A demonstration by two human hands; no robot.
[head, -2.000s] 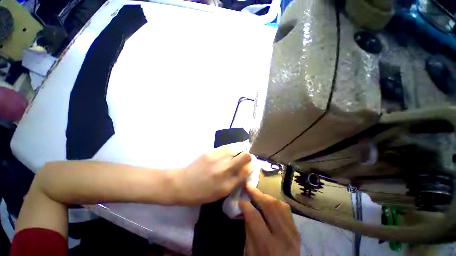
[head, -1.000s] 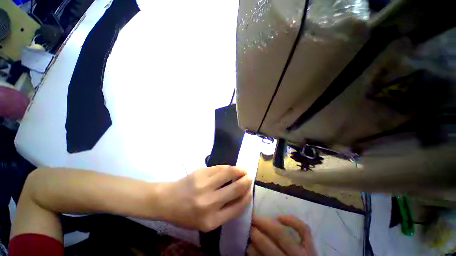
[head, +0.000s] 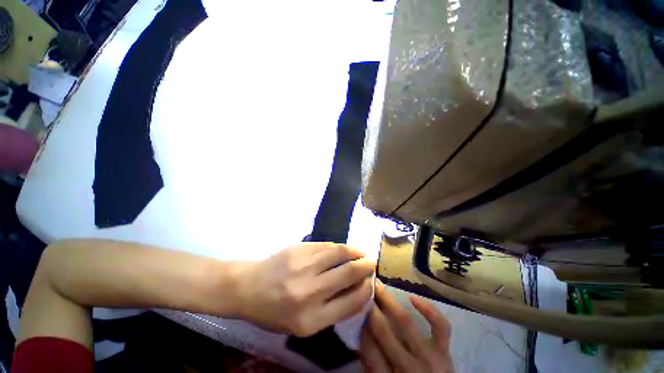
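Observation:
A black fabric piece (head: 348, 146) lies along the left side of the sewing machine head (head: 444, 109) and runs toward me under my left hand. A white strip (head: 362, 232) lies on its right edge, by the needle area. My left hand (head: 313, 285) pinches the strip and fabric just in front of the presser foot area. My right hand (head: 404, 331) is at the bottom, its thumb side against the strip's near part, other fingers spread. Whether it grips the strip is hard to tell. The needle is hidden by the head.
Another curved black piece (head: 127, 131) lies at the left of the white table (head: 58, 207). A green tool (head: 582, 317) is right of the machine bed. A pink rounded object (head: 16, 149) is at the far left. Dark cloth hangs below the table's near edge.
The black piece now reaches further away along the machine head, with less of it near me. The white strip has gone further under the head. My right hand has moved slightly up beside my left.

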